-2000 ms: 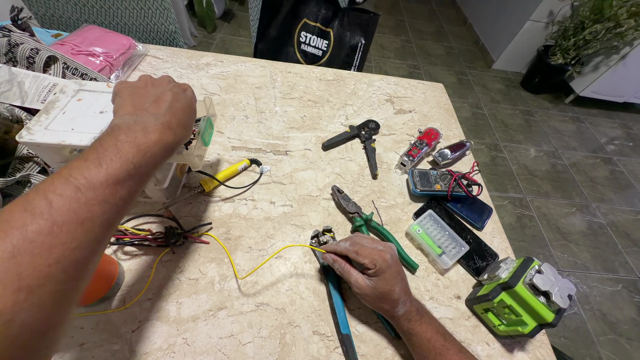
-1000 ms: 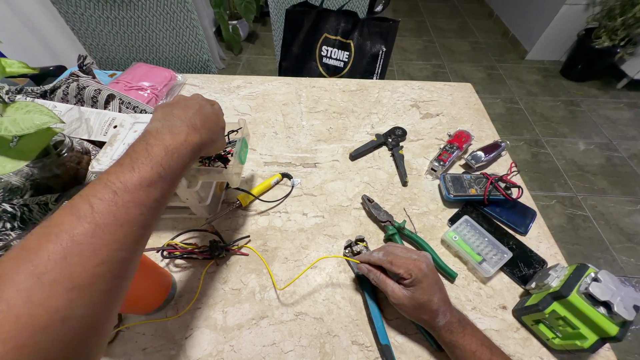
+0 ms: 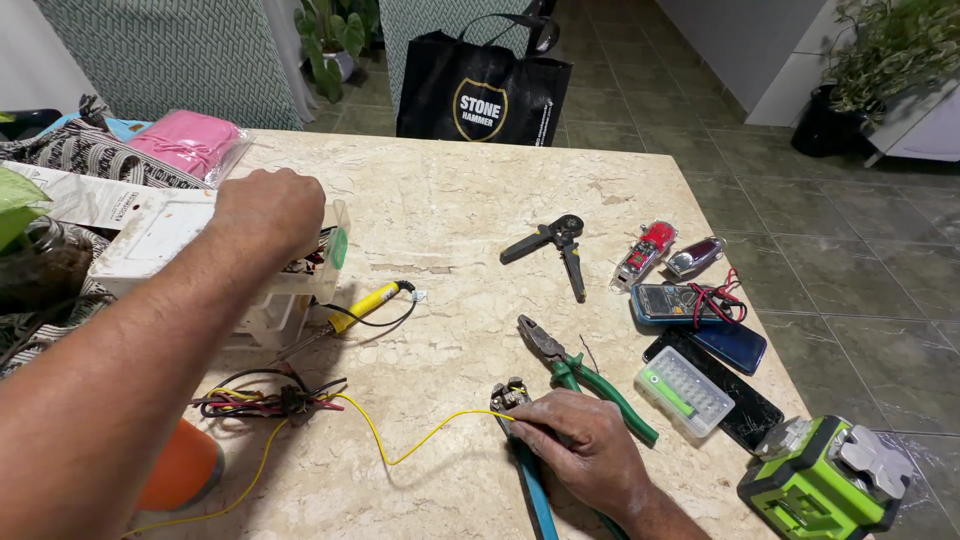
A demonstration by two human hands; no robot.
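My right hand [image 3: 589, 450] pinches the end of a thin yellow wire [image 3: 390, 459] between thumb and fingertips, above a blue-handled wire stripper [image 3: 534, 487]. The wire runs left to a bundle of black, red and yellow wires [image 3: 281, 401]. My left hand [image 3: 270, 217] is over an open clear plastic drawer [image 3: 330, 281] of small parts, in a small white organizer [image 3: 154, 232]; its fingertips are hidden behind the hand. Green-handled combination pliers [image 3: 592, 375] lie beside my right hand. A black crimping tool [image 3: 555, 244] rests farther back, and a yellow soldering iron [image 3: 367, 304] lies by the organizer.
Along the right edge are a multimeter [image 3: 667, 304], two phones, a clear bit case [image 3: 684, 391], a red clear-bodied device [image 3: 646, 251], a hair trimmer [image 3: 694, 259] and a green laser level [image 3: 825, 480]. An orange object [image 3: 176, 465] stands left; a pink packet [image 3: 187, 142] sits behind.
My left hand stays over the drawer, with more of the parts showing beside it than two seconds ago. My right hand still pinches the yellow wire. The view has shifted somewhat.
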